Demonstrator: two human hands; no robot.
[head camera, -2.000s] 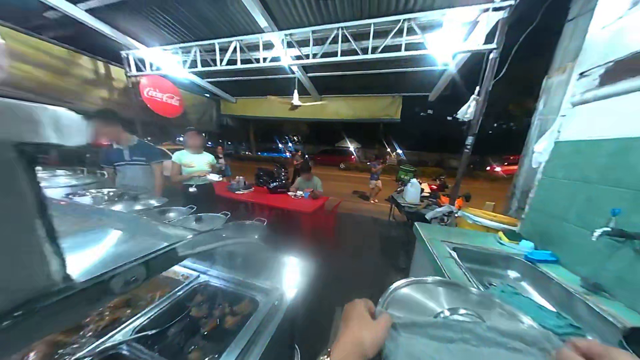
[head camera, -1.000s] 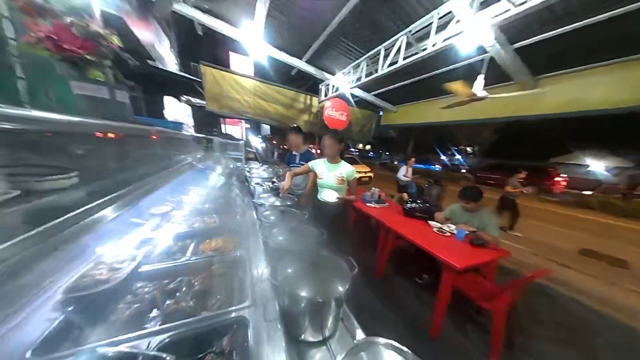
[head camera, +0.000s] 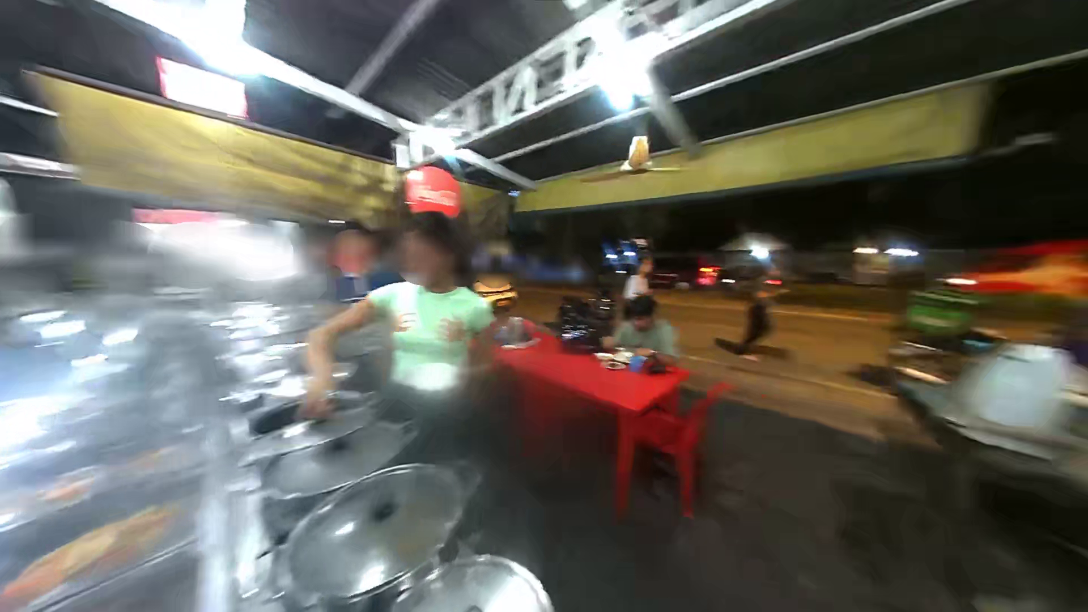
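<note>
Neither my left hand nor my right hand shows in the head view. Nearest to me, at the bottom edge, lies a round metal lid (head camera: 476, 588), cut off by the frame; what holds or supports it is hidden. Just beyond it a large lidded metal pot (head camera: 374, 531) stands beside the food counter. More metal pots follow in a row, and a person in a light green shirt (head camera: 433, 327) reaches a hand (head camera: 318, 405) to the lid (head camera: 310, 433) of one of them. Motion blurs the counter at the left, where food (head camera: 93, 548) lies in trays.
A red table (head camera: 586, 374) with dishes stands beyond the pots, a person (head camera: 644, 331) seated at it and a red chair (head camera: 684, 438) at its near end. Dark floor lies to its right. At the right edge is a blurred table (head camera: 1003, 425) bearing a pale container (head camera: 1011, 378).
The view has swung widely, first left, then partly back right. My hands, seen two seconds ago by a metal lid and grey cloth near the sink, are out of view. The green-shirted person's hand has lowered to a pot.
</note>
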